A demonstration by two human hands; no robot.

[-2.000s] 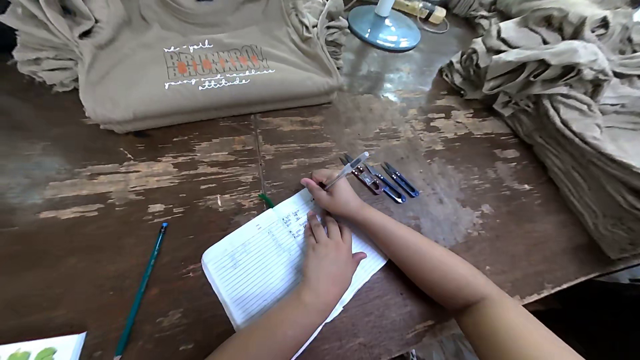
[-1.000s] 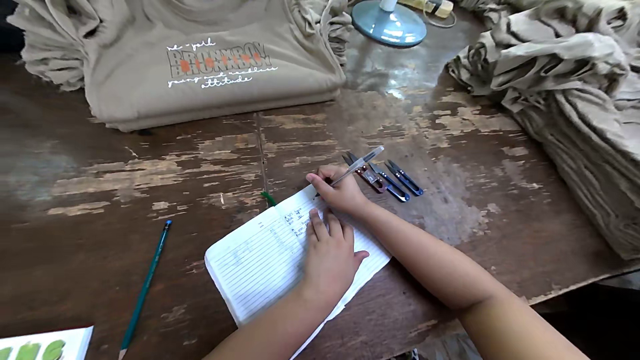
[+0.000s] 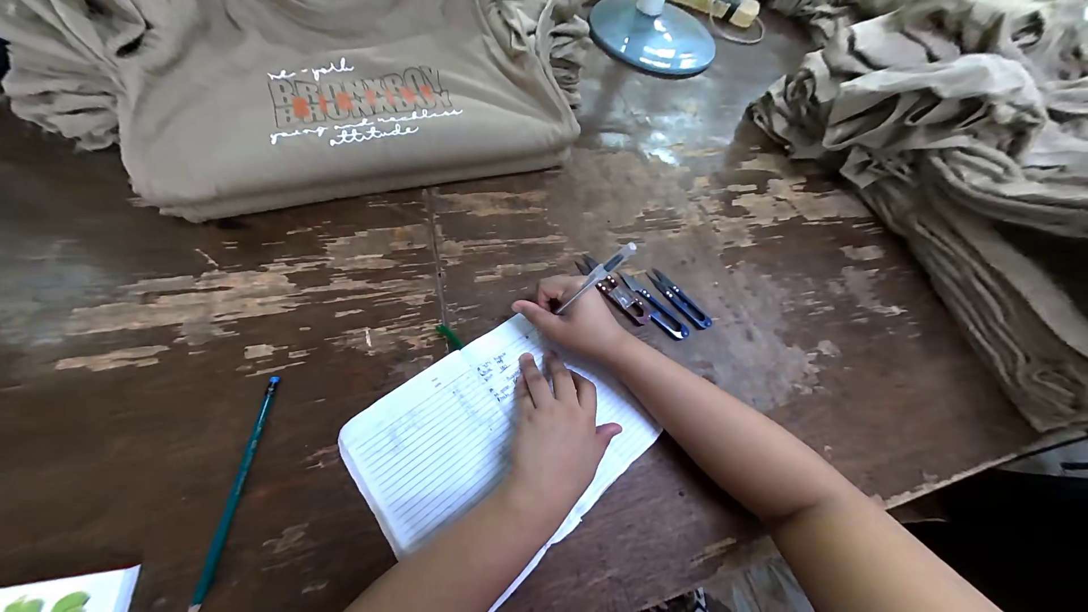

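An open lined notebook (image 3: 425, 450) lies slanted on a worn wooden table, with handwriting near its top and a green ribbon at its upper edge. My left hand (image 3: 557, 425) rests flat on the page, fingers slightly spread, holding nothing. Beyond it, my right hand (image 3: 578, 319) grips a clear pen (image 3: 595, 279) at the notebook's upper right edge; the pen's tip is hidden by the fingers. Just right of that hand lie several thread snips: one with dark red handles (image 3: 631, 308) and two with blue handles, a middle one (image 3: 667, 321) and a right one (image 3: 693, 313).
Folded beige printed shirts (image 3: 357, 170) lie at the back left, and a heap of beige garments (image 3: 935, 161) at the right. A round blue-grey base (image 3: 653, 38) stands at the back. A green pencil (image 3: 238, 493) and a printed paper (image 3: 76, 591) lie left. The table edge (image 3: 960, 484) runs lower right.
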